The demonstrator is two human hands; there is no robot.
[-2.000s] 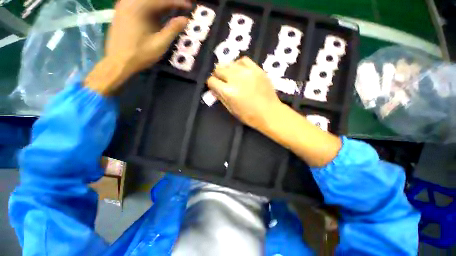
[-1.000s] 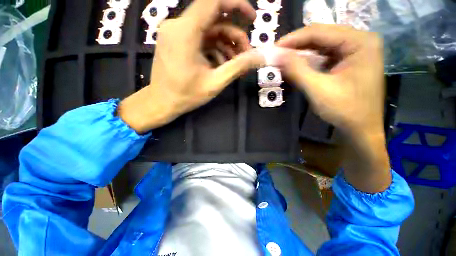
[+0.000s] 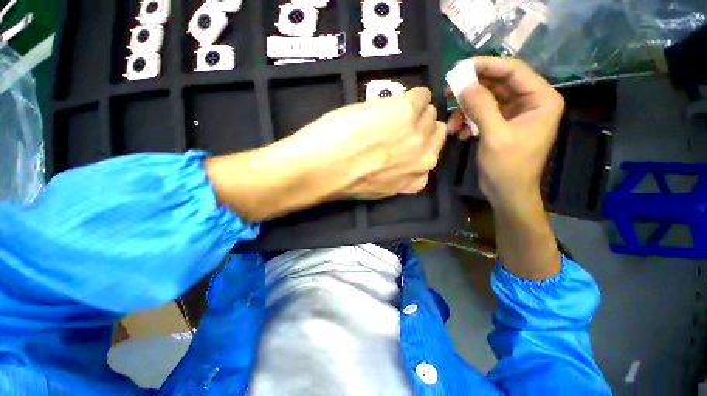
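The black compartment tray (image 3: 232, 81) lies in front of me. Pale watch bodies (image 3: 380, 42) with dark round centres sit in short columns in its far pockets. One watch body (image 3: 385, 90) shows at the top of a near right pocket, partly hidden by my left hand. My left hand (image 3: 380, 147) is over that pocket with fingers curled down; its fingertips and anything in them are hidden. My right hand (image 3: 508, 124) is raised at the tray's right edge and pinches a pale strap half (image 3: 463, 76). A pale strip (image 3: 305, 48) lies crosswise in a far pocket.
A clear strap bag (image 3: 589, 35) with pale pieces is at the upper right. Another clear poly bag (image 3: 19, 128) is at the left edge. More black trays (image 3: 581, 162) and a blue plastic stool (image 3: 659, 209) are at the right.
The hands were together at a watch body and are now apart. My left hand has moved down over the near right pocket. My right hand holds a pale strip clear of the tray.
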